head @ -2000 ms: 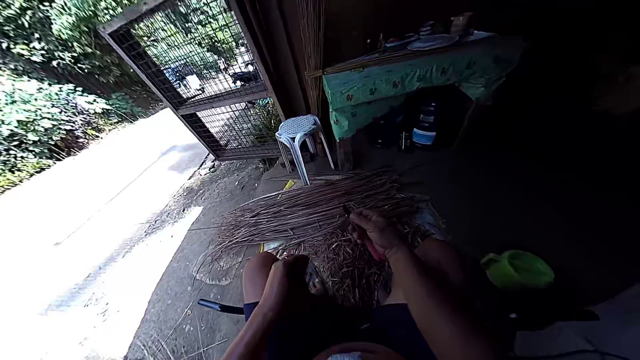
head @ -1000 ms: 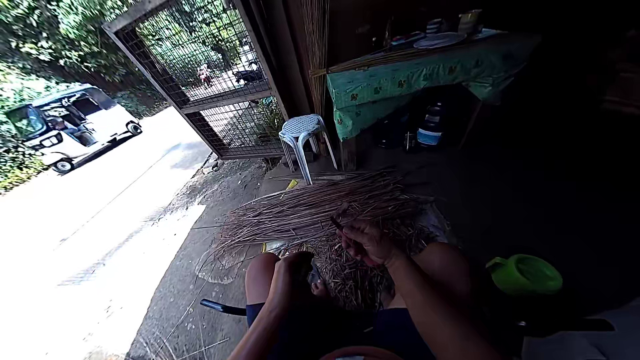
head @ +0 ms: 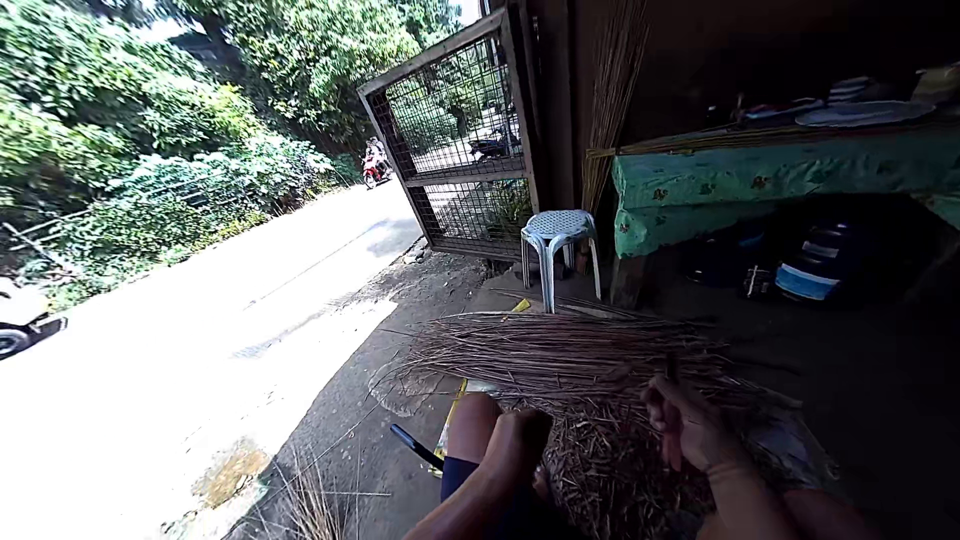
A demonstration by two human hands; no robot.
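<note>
My right hand (head: pixel 686 420) is closed around a tool with a reddish handle (head: pixel 673 448), probably a knife, whose dark end points up past the fingers. It is over the near right part of a bundle of long thin brown sticks (head: pixel 555 345) laid on the ground. Short cut pieces (head: pixel 607 465) lie heaped below it, between my knees. My left hand (head: pixel 525 435) is bent beside my left knee; its fingers are in shadow, and whether it holds anything is hidden.
A white plastic stool (head: pixel 559 225) stands beyond the sticks, beside an open mesh gate (head: pixel 465 176). A table with a green cloth (head: pixel 697 176) is at the right, dark containers (head: pixel 814 262) under it. A black curved bar (head: pixel 416 444) sticks out by my left knee. Motorcycle riders (head: pixel 375 163) are on the road.
The view has turned left toward the road. The white three-wheeled vehicle, seen whole one second ago, now shows only partly at the left edge. A red motorcycle is nearer on the road.
</note>
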